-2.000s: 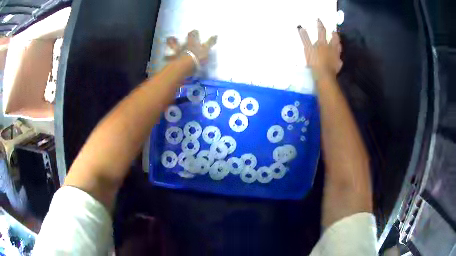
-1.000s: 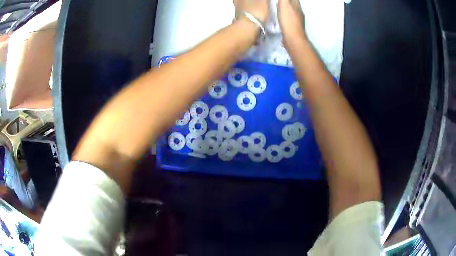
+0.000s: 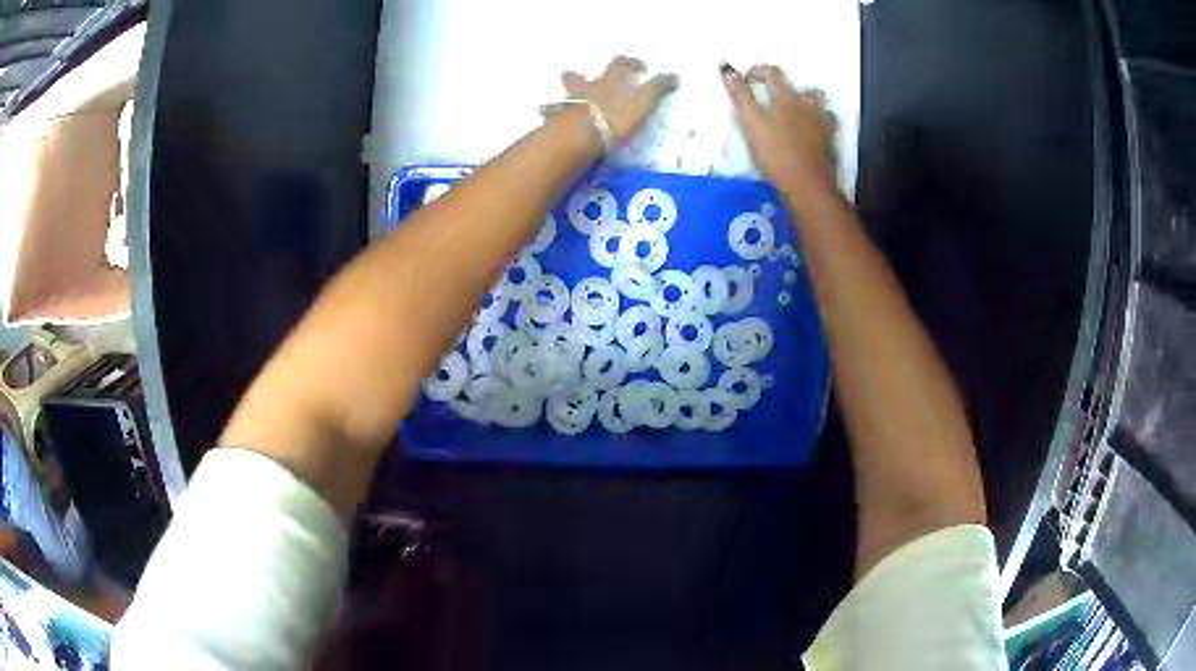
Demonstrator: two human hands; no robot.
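A blue parts tray lies in front of me with many flat white ring plates in it, overlapping mostly at the middle and lower left. A few tiny pale round bits lie at its right side. A large white divider sheet lies beyond the tray. My left hand, with a pale band at the wrist, rests on the sheet with fingers spread. My right hand is on the sheet to the right, fingers apart. Small whitish pieces between the hands are too washed out to tell clearly. My left forearm hides the tray's upper left.
The black crate's dark walls stand around the sheet and tray. An open brown carton with whitish round parts is at the left. A beige item and a black crate are below it. Grey-black structures line the right edge.
More ring plates now lie in the tray than before. My hands were close together on the sheet one second ago; now they are apart with fingers spread.
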